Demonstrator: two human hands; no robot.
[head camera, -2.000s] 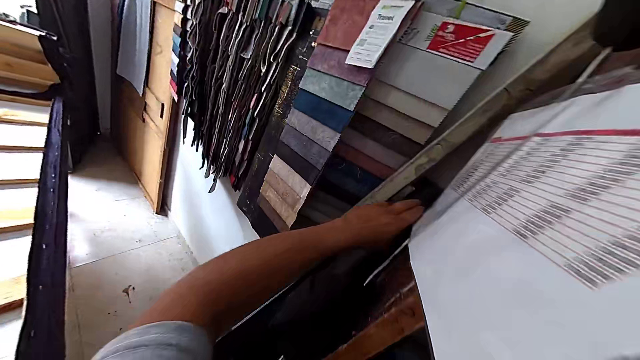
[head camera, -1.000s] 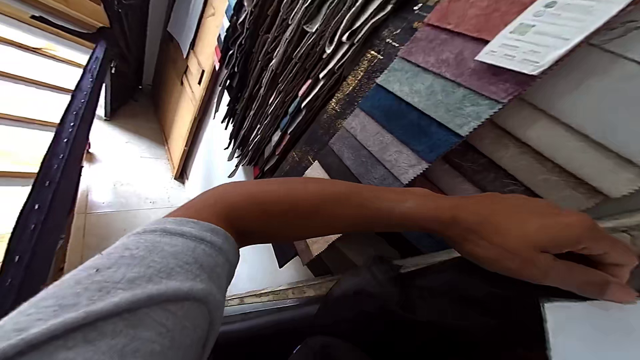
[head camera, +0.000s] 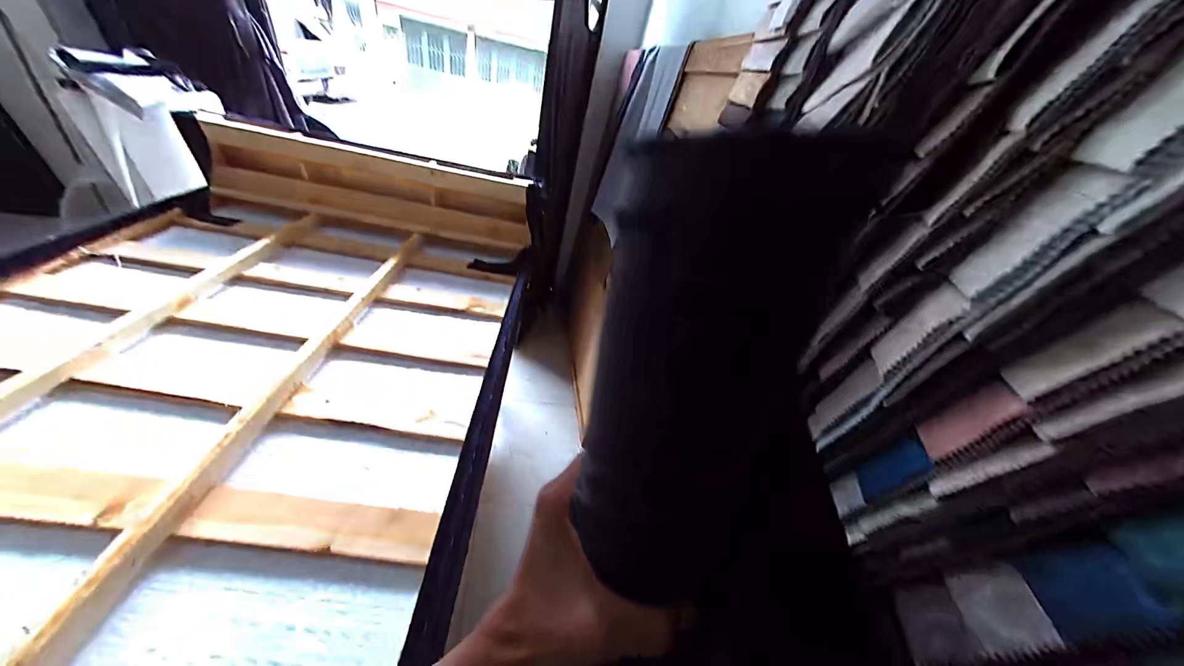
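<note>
My left hand (head camera: 578, 587) comes up from the bottom edge and grips the lower end of a bulky black roll, seemingly of fabric (head camera: 712, 370). The roll stands nearly upright before the camera; its lower right merges into dark shadow, and the fingers behind it are mostly hidden. Rows of hanging fabric swatches (head camera: 980, 416) lie to the right of the roll. Left of it is a large wooden slatted frame (head camera: 268, 388) with dark cloth along its side. My right hand is out of view.
A narrow strip of tiled floor (head camera: 532, 398) runs between the slatted frame and a wooden panel (head camera: 589, 314) by the wall. Dark curtains (head camera: 199, 55) hang beside the bright opening at the far end. A white bin-like container (head camera: 148, 139) stands at the far left.
My left hand, earlier stretched out to the right past the swatches, is now around the black roll. The view has swung left toward the slatted frame and the opening.
</note>
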